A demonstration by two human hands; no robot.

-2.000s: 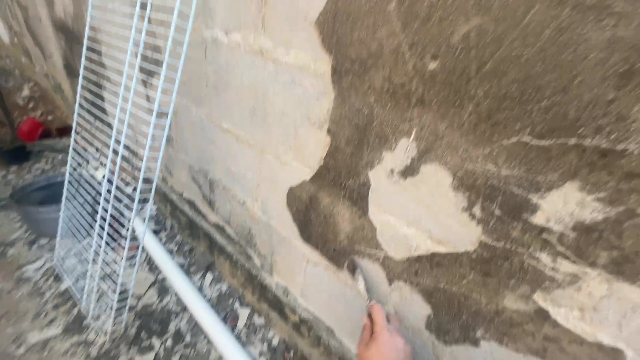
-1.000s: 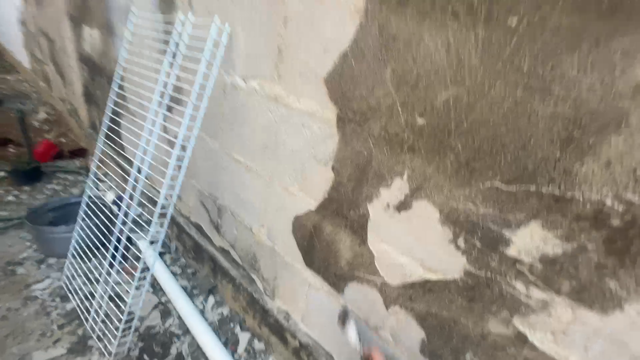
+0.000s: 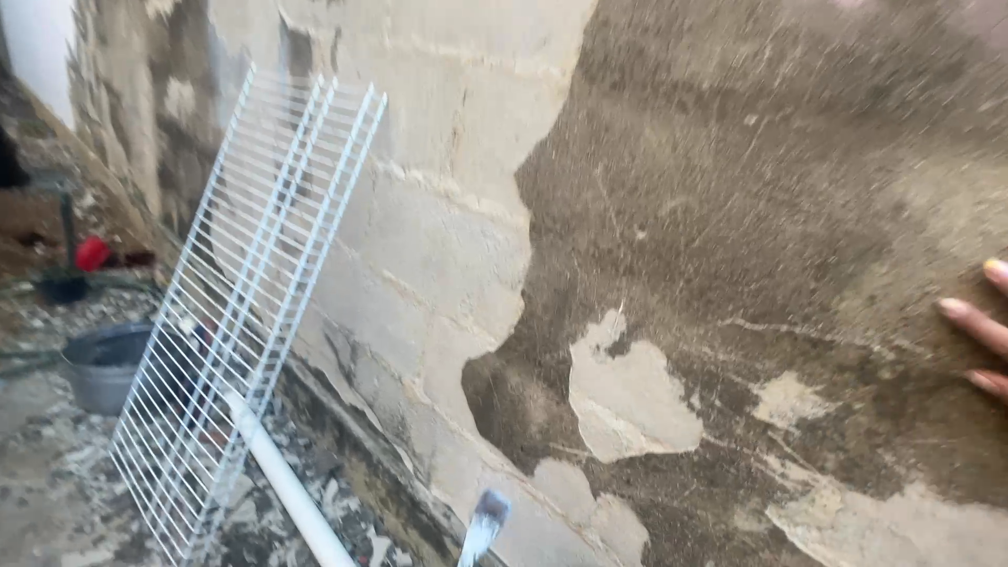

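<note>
At the right edge, three fingers of my right hand [image 3: 976, 327] are spread against or close to the brown, rough part of the wall [image 3: 709, 197], holding nothing. Low in the middle, the blurred flat head of a hand tool [image 3: 486, 524], perhaps a scraper, shows beside the wall; its handle and my left hand are out of the frame. Pale bare blockwork [image 3: 449, 260] meets the brown coat along a ragged edge. A pale patch [image 3: 630, 394] lies within the brown, and more pale surface [image 3: 929, 520] shows at lower right.
A white wire rack [image 3: 272, 260] leans at left. A white pipe [image 3: 291, 488] runs from it to the bottom edge. Behind stand a grey tub [image 3: 87, 370] and a red object [image 3: 92, 253]. Flakes and rubble [image 3: 87, 488] cover the ground along the wall base.
The hand gripping the tool at the bottom has dropped out of view, leaving the tool's head visible. Fingers of my right hand have come in at the right edge.
</note>
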